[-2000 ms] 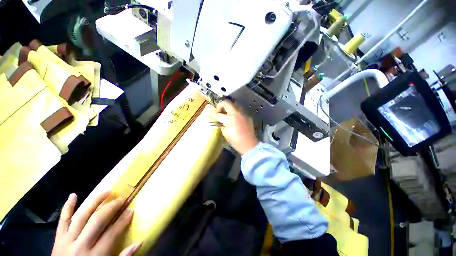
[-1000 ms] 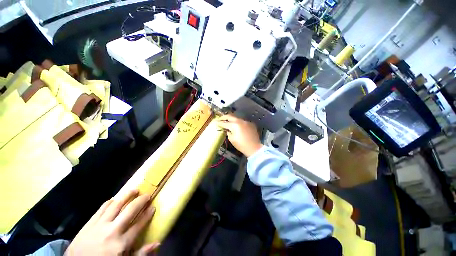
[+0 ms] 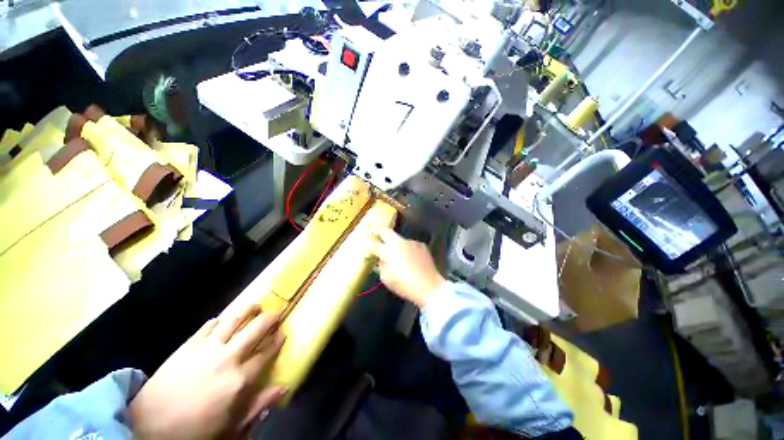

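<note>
A yellow sewn cover (image 3: pixel 322 284) lies over the narrow sewing arm, its far end under the white sewing head (image 3: pixel 395 107). An orange-yellow template strip (image 3: pixel 322 228) with handwriting and a dark slot runs along its top. My left hand (image 3: pixel 211 365) lies spread on the near end, fingers across the strip and cover. My right hand (image 3: pixel 404 265) touches the cover's right side near the head, fingers bent; whether it pinches the cover or holds a small tool cannot be told. The needle area is small and partly hidden under the head.
A stack of yellow covers (image 3: pixel 60 215) with brown rolled ends lies at the left. More yellow covers (image 3: pixel 572 387) are at the lower right. A control screen (image 3: pixel 662 210) stands at the right, yellow thread cones (image 3: pixel 580 114) behind the head. A red hose (image 3: pixel 295 193) loops beside the arm.
My right hand has moved back from the needle area, down along the cover. My left hand stays on the near end. The view has shifted, showing more of the head's red switch.
</note>
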